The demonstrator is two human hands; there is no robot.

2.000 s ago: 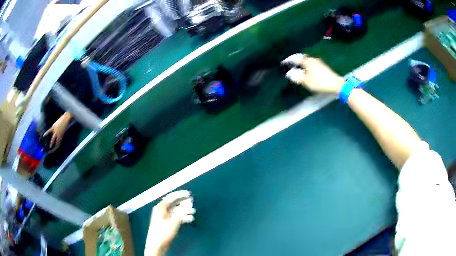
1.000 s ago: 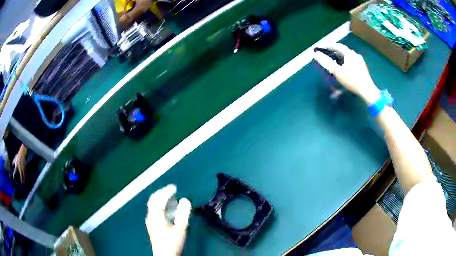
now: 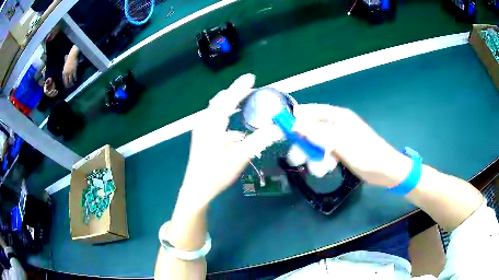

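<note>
My left hand (image 3: 227, 134) and my right hand (image 3: 350, 139) meet above the green bench. They hold a round part (image 3: 263, 108) with a silvery-white face between them. A bright blue part (image 3: 300, 136) lies across my right fingers. Thin wires run down from the round part to a green circuit board (image 3: 268, 185), which lies low over the bench; I cannot tell whether it touches. A black housing (image 3: 323, 197) with a round hole is below my right hand, partly hidden by it.
A brown box of green boards (image 3: 120, 191) stands at the left, another carton (image 3: 484, 52) at the far right. Beyond the whitish rail (image 3: 164, 134), part-built units (image 3: 218, 45) sit on the dark green belt. Another person's hand (image 3: 70, 68) is at upper left.
My hands have come together at the middle and now hold the round part with its wires and board. The view has turned, and the housing now appears further right, below my right hand.
</note>
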